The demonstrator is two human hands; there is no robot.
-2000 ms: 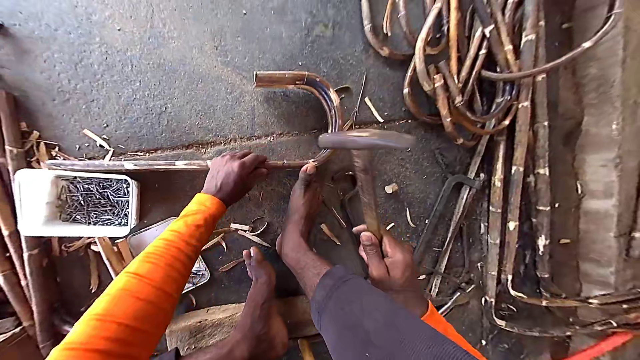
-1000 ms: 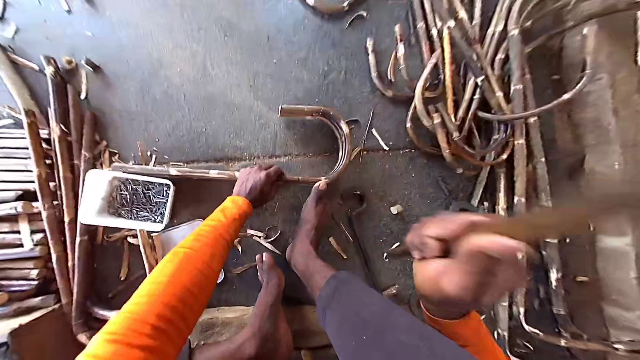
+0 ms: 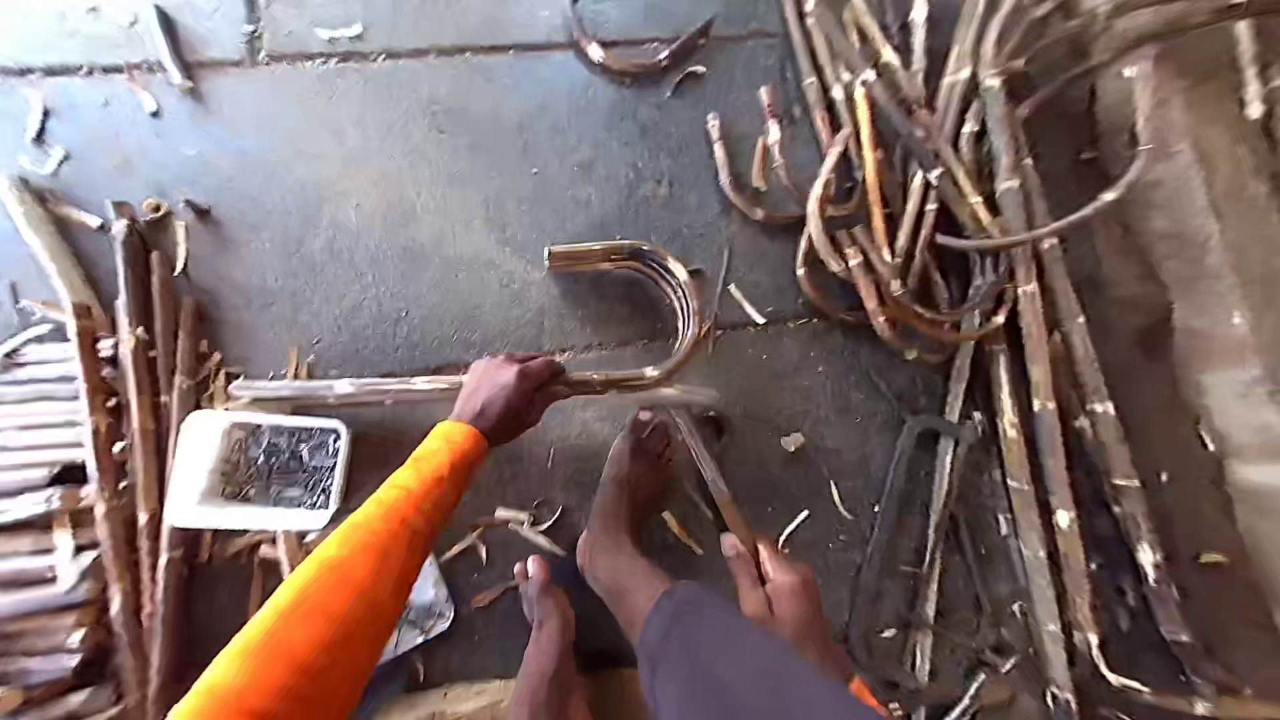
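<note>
My left hand is closed around the straight part of a cane pole whose right end bends into a hook. In my right hand is the wooden handle of a hammer. The hammer's head is blurred and lies just below the pole, by the base of the bend; whether they touch, I cannot tell. One bare foot is close below the pole, its toes near the hammer head. To the left a white plastic tub holds many nails.
Bent cane poles lie tangled at the right, beside a dark metal frame. Stacked cane pieces and upright-lying poles are at the left. Wood shavings are strewn on the floor. A second tray is partly hidden by my sleeve.
My right hand has swung the hammer from the right side back down beside the bend. My left hand stays on the pole. The view has shifted.
</note>
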